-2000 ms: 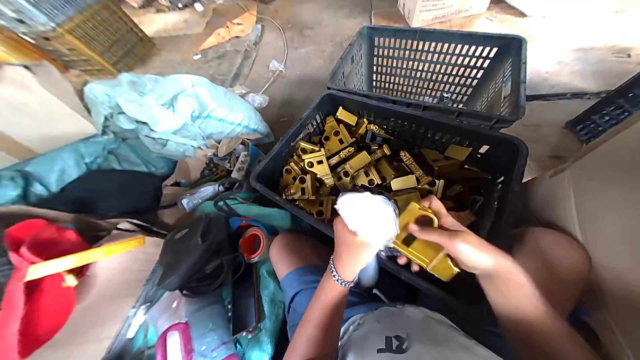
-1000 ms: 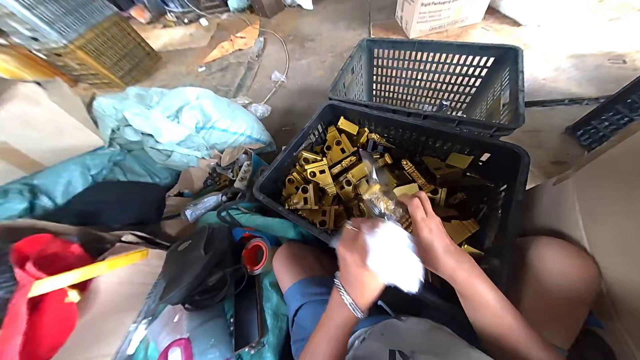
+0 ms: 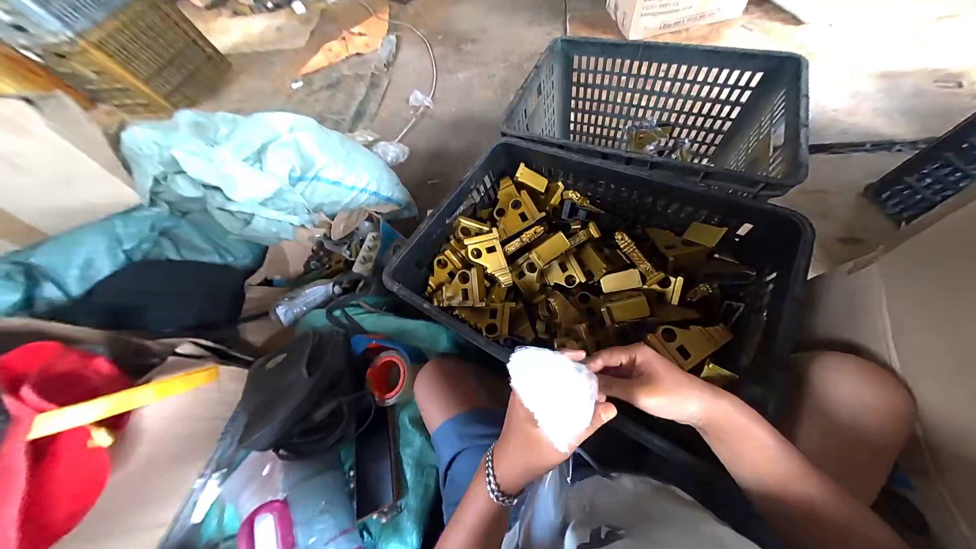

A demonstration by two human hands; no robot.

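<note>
In my left hand (image 3: 526, 442) is a bundle of white, clear-edged plastic bags (image 3: 555, 393), held above my lap. My right hand (image 3: 656, 381) is at the bundle's right edge, its thumb and fingers pinched at the plastic. Both hands are at the near rim of a black plastic crate (image 3: 797, 229), which holds many gold-coloured bracket-like parts (image 3: 488, 255) with round holes. Behind it, a second black crate (image 3: 663, 53) holds a few gold pieces in clear plastic (image 3: 648, 136).
Left of the crate lie a pale blue woven sack (image 3: 259, 168), a black bag (image 3: 301, 389), a roll of tape (image 3: 387, 377) and a red cloth (image 3: 61, 457) with a yellow strip (image 3: 122, 400). A cardboard box (image 3: 675, 15) stands at the back.
The gold part in my right hand two seconds ago is no longer there. Gold pieces in clear plastic now show in the rear crate. My right hand has come back to the white bundle.
</note>
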